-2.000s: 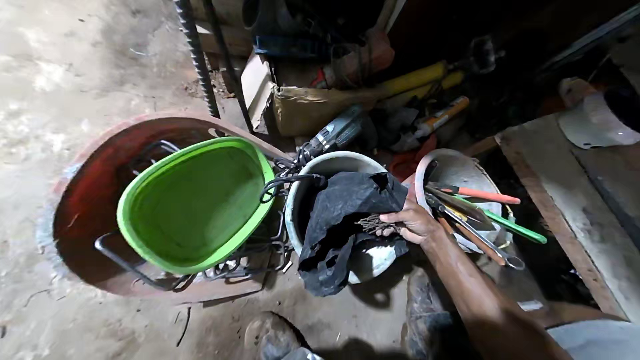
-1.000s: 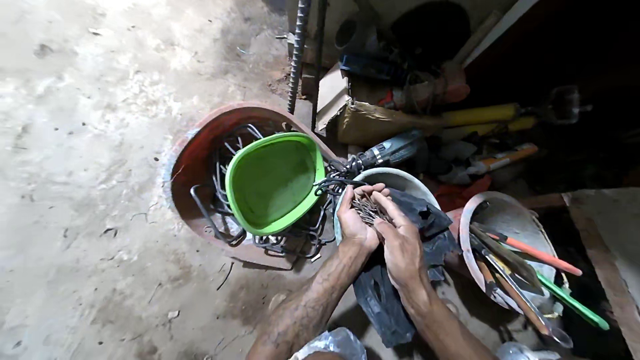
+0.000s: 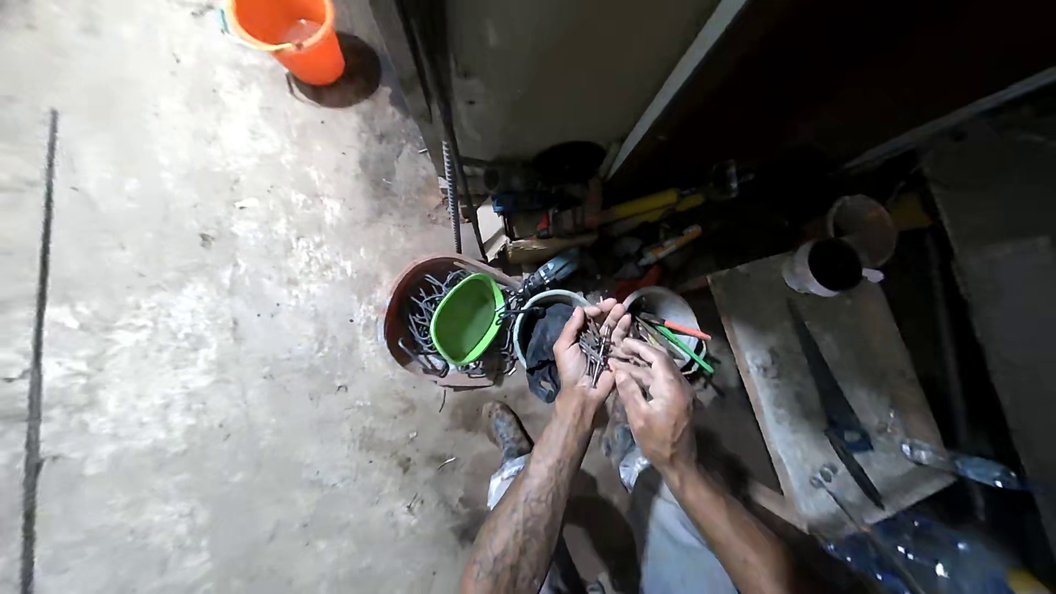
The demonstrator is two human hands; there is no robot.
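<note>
A pile of nails (image 3: 595,351) lies in my cupped left hand (image 3: 577,359), palm up, over the buckets. My right hand (image 3: 656,392) is beside it, its fingertips touching the nails at the palm's edge. Under and left of my hands, a black plastic bag (image 3: 544,340) hangs out of a pale bucket (image 3: 523,334). A green basin (image 3: 468,320) rests on bent steel bars (image 3: 422,305) in a reddish round tub (image 3: 394,330). Right of my hands, a second pale bucket (image 3: 656,295) holds tools with orange and green handles.
An orange bucket (image 3: 307,49) stands on the concrete floor at the upper left. On the right, a board (image 3: 763,363) bears a handsaw (image 3: 825,384) and a cup (image 3: 821,268). A drill (image 3: 553,271) lies behind the buckets; a ribbed steel bar (image 3: 451,198) stands upright. My boots are below.
My left hand, out of view at first, came in beside my right hand under the nails. My right hand has since shifted to the nails' right side. The view has widened to more floor and the board.
</note>
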